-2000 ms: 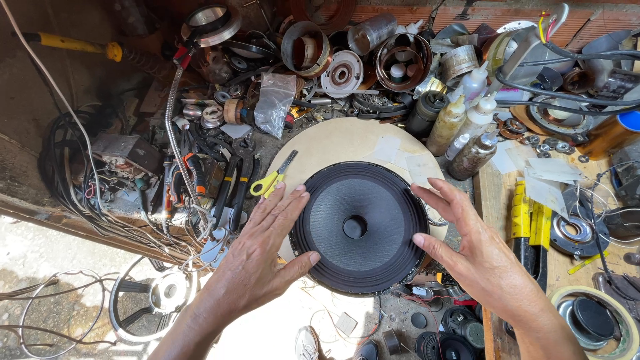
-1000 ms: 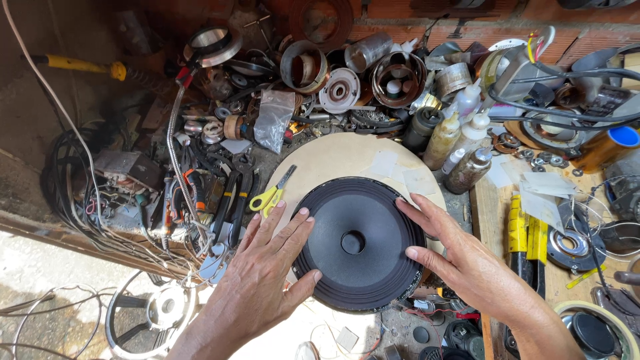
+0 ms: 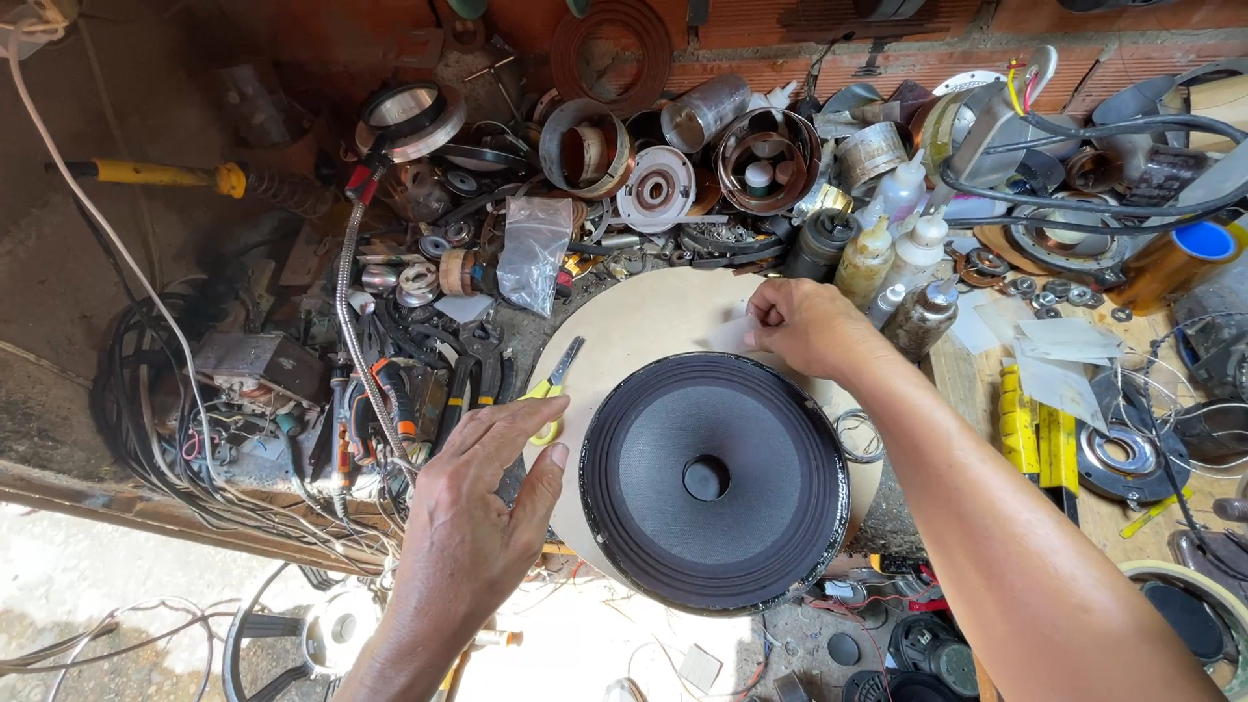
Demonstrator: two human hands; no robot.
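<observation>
A black loudspeaker cone [image 3: 643, 468] lies face up on a round tan board [image 3: 624, 312], with a round opening at its centre. Just beyond its upper right edge, my right hand [image 3: 804, 327] pinches a small translucent sheet piece [image 3: 729, 336], partly blurred, between thumb and fingers. My left hand [image 3: 483, 483] is held with fingers apart at the left of the cone, holding nothing. Its fingertips are close to yellow-handled scissors [image 3: 551, 390] lying on the board's left part, their lower handle partly behind the hand. A thin coil of wire [image 3: 860, 436] rests right of the cone.
Glue bottles [image 3: 865, 258] stand behind my right hand. Speaker rings and frames [image 3: 657, 188] crowd the back, beside a clear plastic bag [image 3: 534, 253]. Pliers [image 3: 478, 366] and cables [image 3: 146, 419] lie left. Translucent sheets [image 3: 1058, 366] and a yellow-handled tool [image 3: 1019, 419] are at right.
My right hand has moved from the cone's right edge up to the board behind it and taken hold of a small sheet piece. My left hand has shifted slightly away from the cone.
</observation>
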